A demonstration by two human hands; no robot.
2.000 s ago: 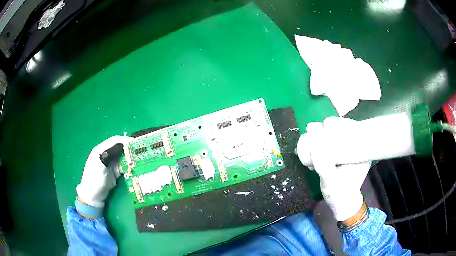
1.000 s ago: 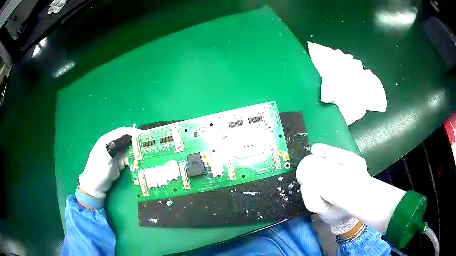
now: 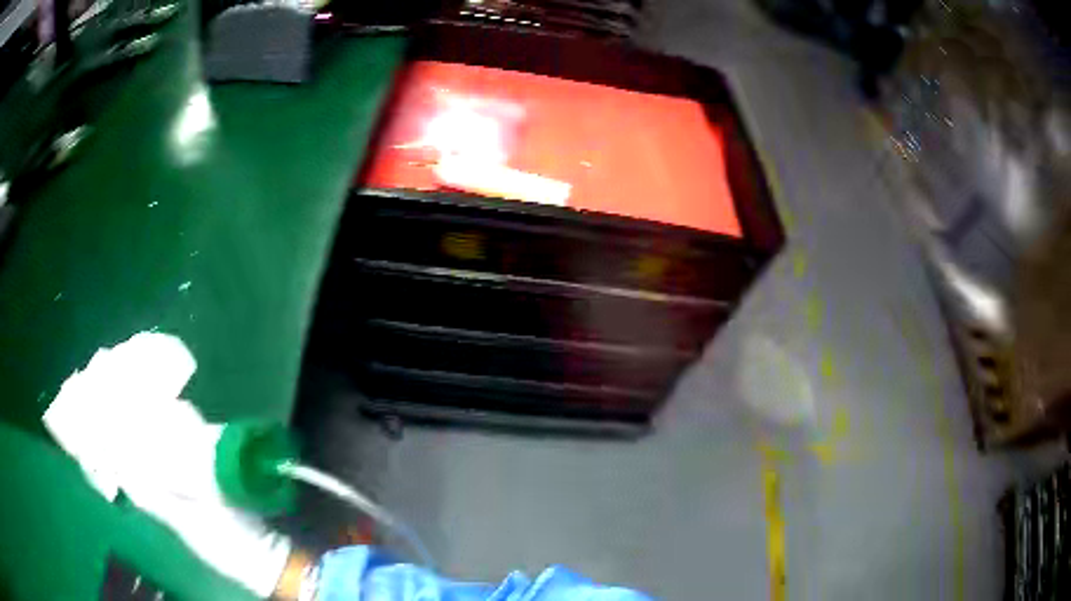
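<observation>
My right hand (image 3: 170, 475), in a white glove, is at the lower left of the blurred view. It is closed around the white glue barrel, whose green screw cap (image 3: 256, 467) points right, with a pale air hose (image 3: 352, 499) running from it. Glove, barrel and possibly the wipes merge into one bright white shape, so finger positions and the tip cannot be made out. My left hand and the circuit board are not in view.
Stacked black totes (image 3: 529, 323) stand beside the green bench (image 3: 253, 188), with a red-orange sheet (image 3: 622, 141) in the top one. A grey box (image 3: 261, 45) is at the bench's far end. Yellow lines mark the grey floor; blurred goods stand far right.
The view has swung right, from the board and mat to the totes and floor. My left hand and the board have left the picture. My right hand still holds the barrel.
</observation>
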